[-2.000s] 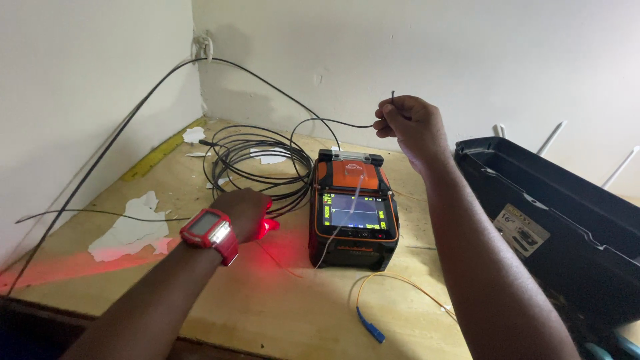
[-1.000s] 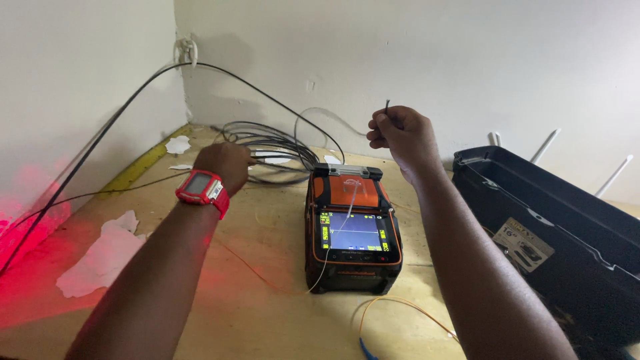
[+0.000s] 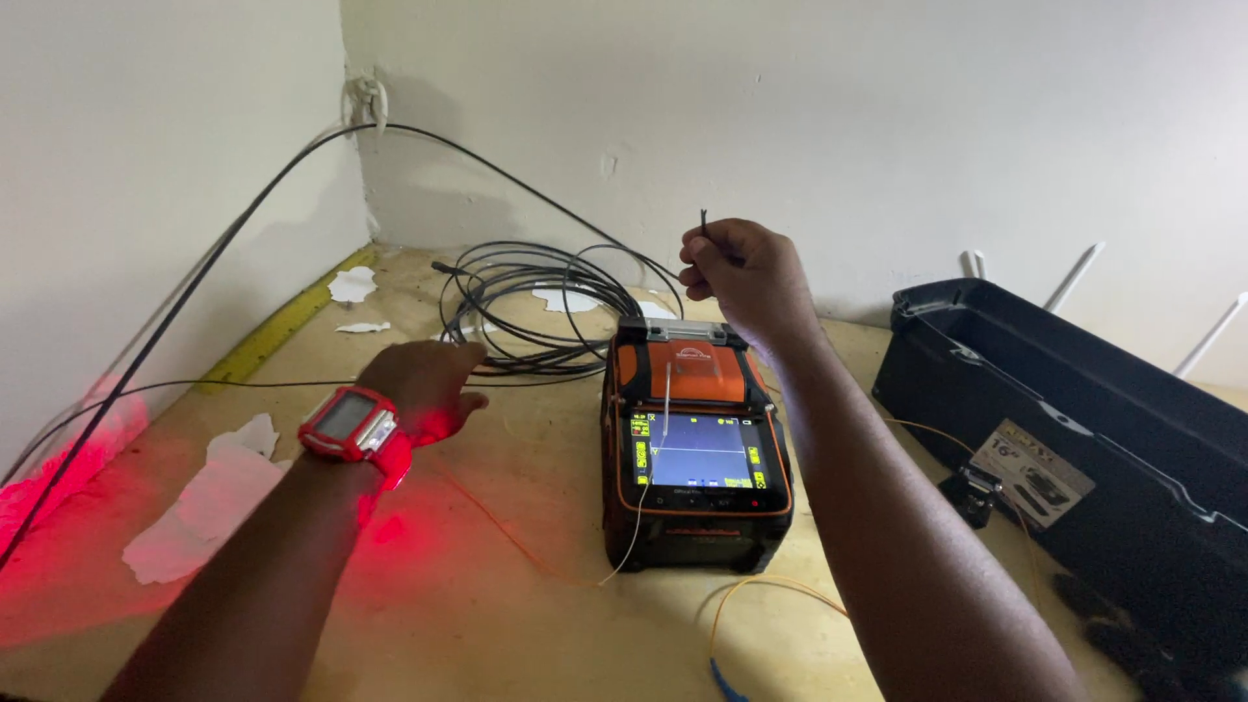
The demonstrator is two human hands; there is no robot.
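Note:
My left hand (image 3: pixel 424 385), with a red wristwatch (image 3: pixel 351 424) on the wrist, is over the wooden surface near the coiled black cable (image 3: pixel 536 302); its fingers are partly hidden and I cannot tell whether it holds anything. Pinched in my right hand (image 3: pixel 731 255) is the end of a black cable (image 3: pixel 704 222), raised above and behind the orange and black fusion splicer (image 3: pixel 697 390). The splicer's screen is lit, and its orange lid is down. A clear splice sleeve (image 3: pixel 667 395) on a thin fiber lies across the lid and screen. Red light glows below my left hand.
An open black toolbox (image 3: pixel 1063 439) stands at the right, with a small dark tool (image 3: pixel 975 492) before it. A yellow fiber (image 3: pixel 770 578) with a blue connector (image 3: pixel 723 682) lies in front. Peeled paint flakes (image 3: pixel 205 507) are at the left. Black cable arches from the wall hook (image 3: pixel 366 102).
Across these frames my left hand moves up towards the coil and then back towards me. My right hand stays raised with the cable end between its fingers.

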